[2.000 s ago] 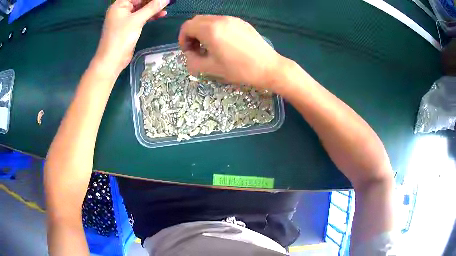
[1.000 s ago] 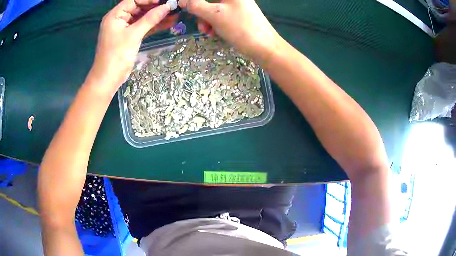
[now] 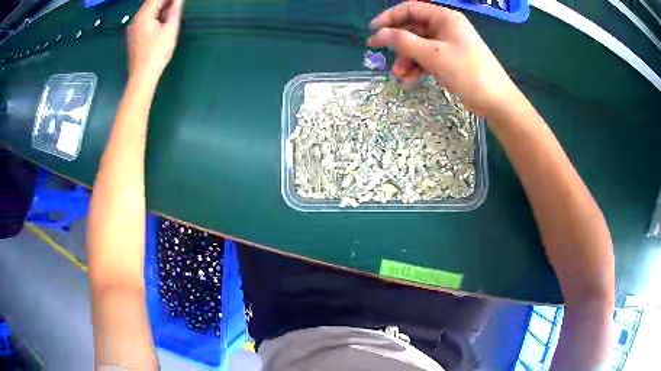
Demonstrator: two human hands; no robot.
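A clear plastic box (image 3: 288,145) heaped with small metal clips (image 3: 384,152) sits on the dark green bench. My right hand (image 3: 442,54) is over the box's far edge, with thumb and fingers slightly apart and no part visible between them. My left hand (image 3: 154,36) is at the top left, beside a spaced row of small black parts (image 3: 98,24). Its fingertips reach the picture's top edge, so whether they hold anything cannot be told. A small purple item (image 3: 375,60) lies just beyond the box.
A second clear box (image 3: 64,116) with a few pale bits is at the left. A blue tray (image 3: 514,10) is at the top right. A green label (image 3: 420,274) is on the near bench edge. A blue crate (image 3: 233,290) of black parts stands below the bench.
My hands, together a second ago around a small pale-faced part, are now apart. My left hand has moved left to the row. The view has turned left, showing the second box fully.
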